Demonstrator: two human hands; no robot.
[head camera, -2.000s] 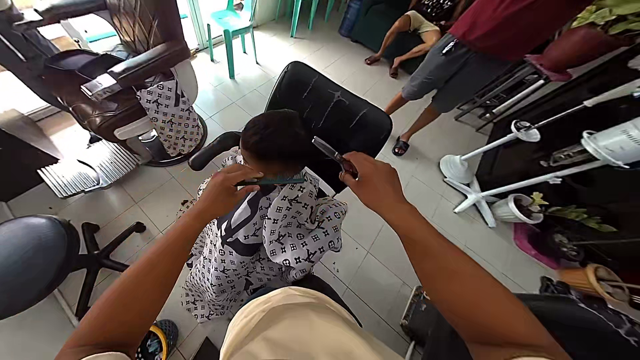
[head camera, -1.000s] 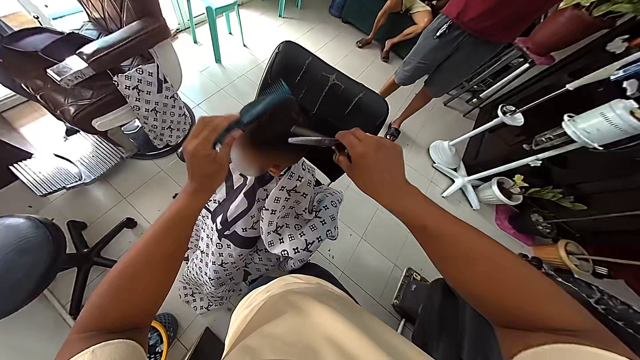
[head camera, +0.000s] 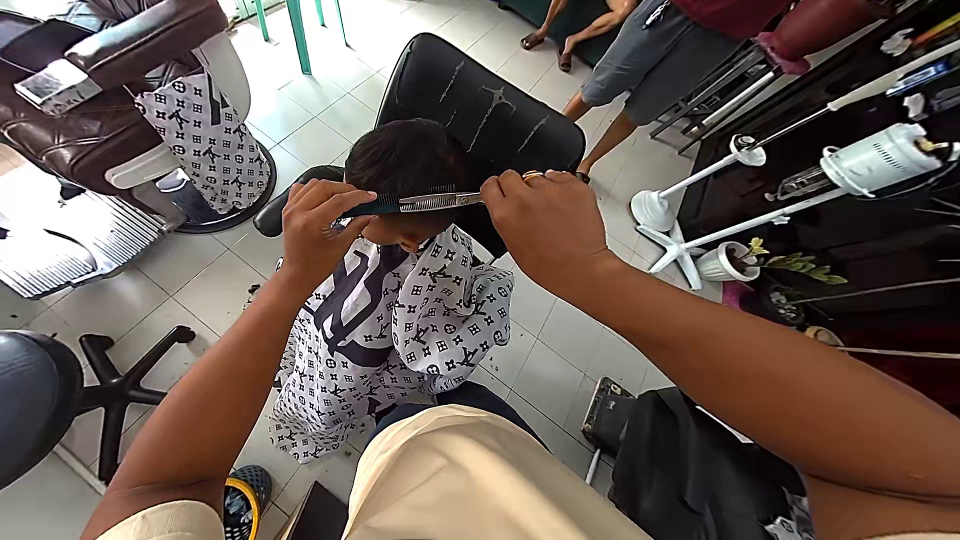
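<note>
In front of me a person with short dark hair (head camera: 405, 157) sits in a black padded chair (head camera: 480, 97), draped in a white patterned barber cape (head camera: 450, 315). My left hand (head camera: 319, 225) pinches a dark teal comb (head camera: 375, 206), which lies across the hair just above the forehead. My right hand (head camera: 547, 225) holds toothed thinning scissors (head camera: 439, 201); their blades lie along the comb, and the fingers hide the handles. Whether the blades are parted cannot be told.
A brown leather barber chair (head camera: 150, 45) with another cape stands at the upper left. At left is a wheeled stool (head camera: 34, 397). A standing person in grey shorts (head camera: 660, 60) is beyond the chair. White stands (head camera: 679, 251) and a potted plant (head camera: 727, 262) are at right.
The comb, raised above the head one second ago, has come down to the front hair. The scissors now lie against it. The seated person's head has turned between frames.
</note>
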